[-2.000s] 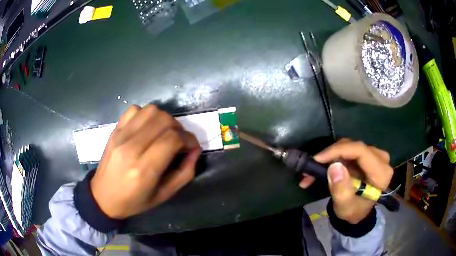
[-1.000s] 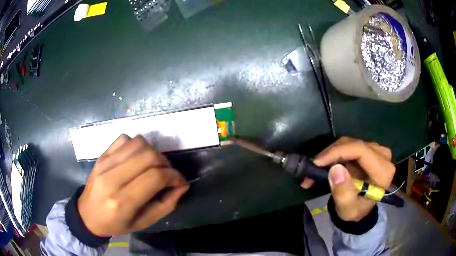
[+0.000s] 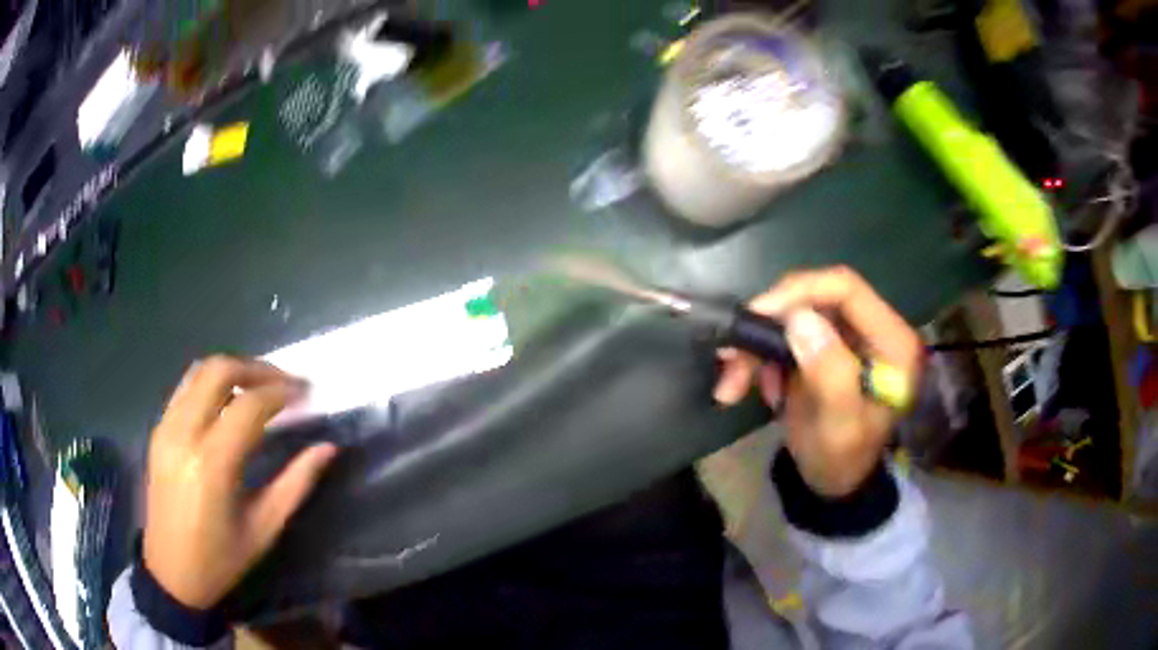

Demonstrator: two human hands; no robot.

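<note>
The view is blurred by motion. A white-faced LCD and board strip point(image 3: 406, 345) lies on the dark green mat, with a small green patch at its right end. My left hand point(image 3: 229, 470) is at the strip's left end, fingers apart, fingertips on or just over it; it grips nothing that I can see. My right hand point(image 3: 832, 368) holds the soldering iron point(image 3: 749, 333) like a pen. The iron's thin tip points left, off the strip's right end and apart from it.
The tip cleaner pot point(image 3: 711, 165) stands beyond the iron. A lime-green electric screwdriver point(image 3: 978, 178) lies at the right. A stack of board strips point(image 3: 70, 540) is at the far left. A yellow label piece point(image 3: 229, 144) and clear sheets lie toward the back.
The view has turned, shifting the pot and screwdriver leftward. The iron's tip has left the strip's right end. My left hand has opened and moved to the strip's left end.
</note>
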